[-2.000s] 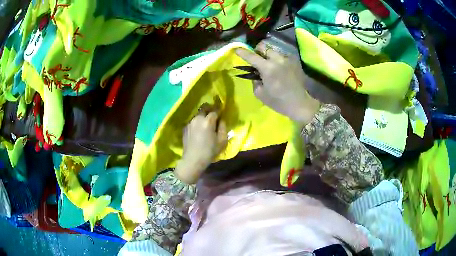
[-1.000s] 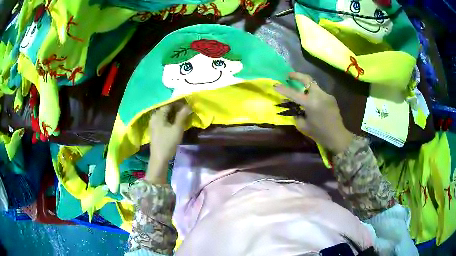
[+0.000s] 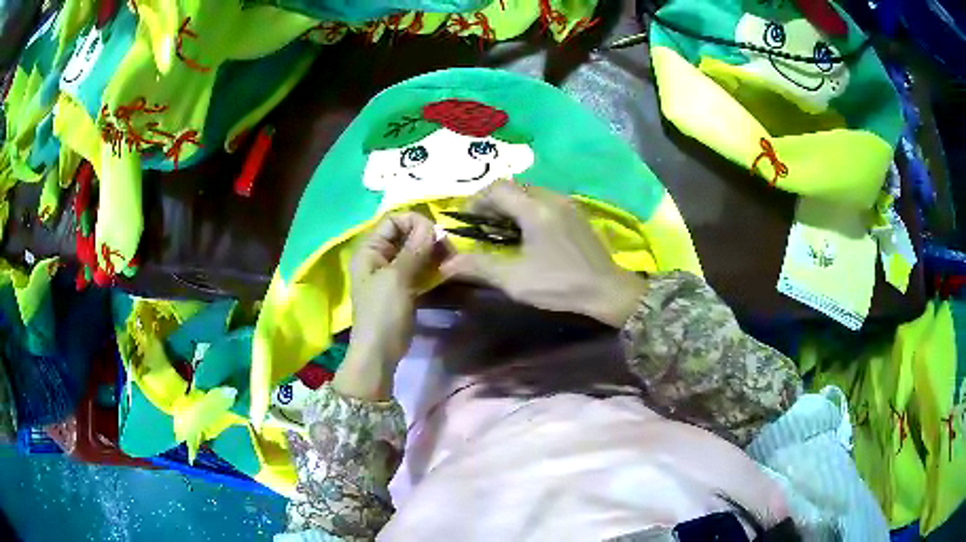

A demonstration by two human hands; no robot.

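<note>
A green plush hat (image 3: 593,148) lies face up in front of me, its white embroidered face and dark red rose showing, its yellow edge toward me. My left hand (image 3: 394,259) pinches at the yellow edge below the face; a small white bit shows at its fingertips, too small to name. My right hand (image 3: 535,238) holds the black thread snips (image 3: 482,227) in its palm, blades pointing left toward my left fingertips. The two hands are close together over the hat's edge and hide part of it.
A hat pile (image 3: 159,95) with red bows fills the upper left. A red-handled tool (image 3: 254,161) lies beside it. Another hat (image 3: 731,116) and a pale card (image 3: 828,259) are at the upper right. More hats lie below left, by a blue crate rim (image 3: 222,479), and at lower right.
The hat was folded back with its yellow lining showing, then turned face up. My right hand has moved left from the hat's right side to my left hand, with the snips.
</note>
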